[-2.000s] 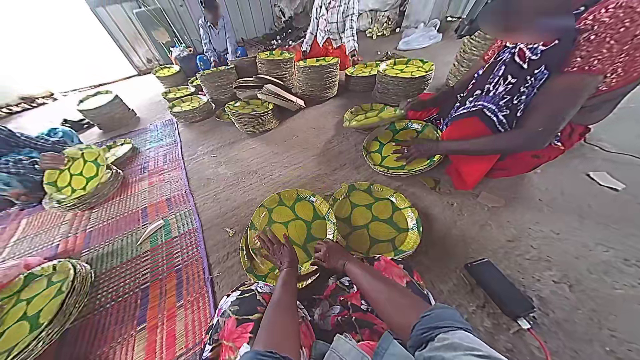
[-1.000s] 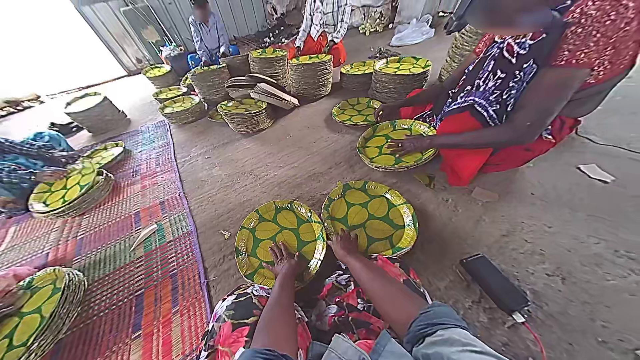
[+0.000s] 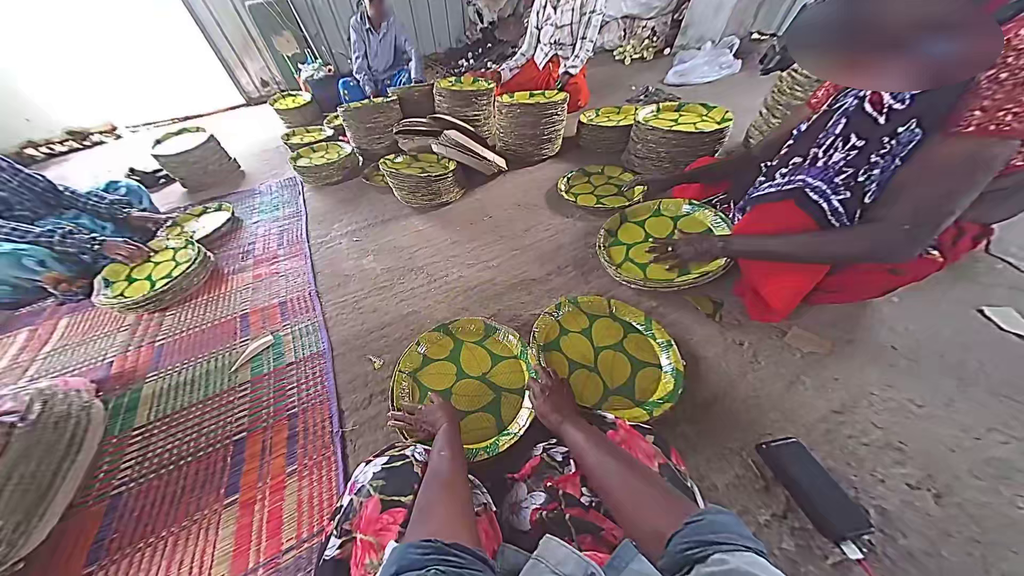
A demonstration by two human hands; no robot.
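Two round plates with a green and yellow leaf pattern lie side by side on the floor before my knees. My left hand (image 3: pixel 426 418) rests, fingers spread, on the lower left rim of the left leaf-patterned plate (image 3: pixel 472 376). At the spot where the two plates meet is my right hand (image 3: pixel 552 398), its fingers at the left plate's right rim and the lower left rim of the right leaf-patterned plate (image 3: pixel 608 352). Whether its fingers grip a rim I cannot tell. More plates may lie beneath each one; that is mostly hidden.
At the right, a person's hand (image 3: pixel 688 250) presses on another plate stack (image 3: pixel 660 276). A woven mat (image 3: pixel 280 320) spreads at the left, where another person handles plates. Tall plate stacks (image 3: pixel 528 132) stand at the back, near two seated people. A black phone (image 3: pixel 814 490) with a cable lies right of my knees.
Two seconds ago the left plate overlapped the right one; now they lie side by side. My left hand has moved from the plate's face to its left edge. At the far left, the near stack's patterned face no longer shows.
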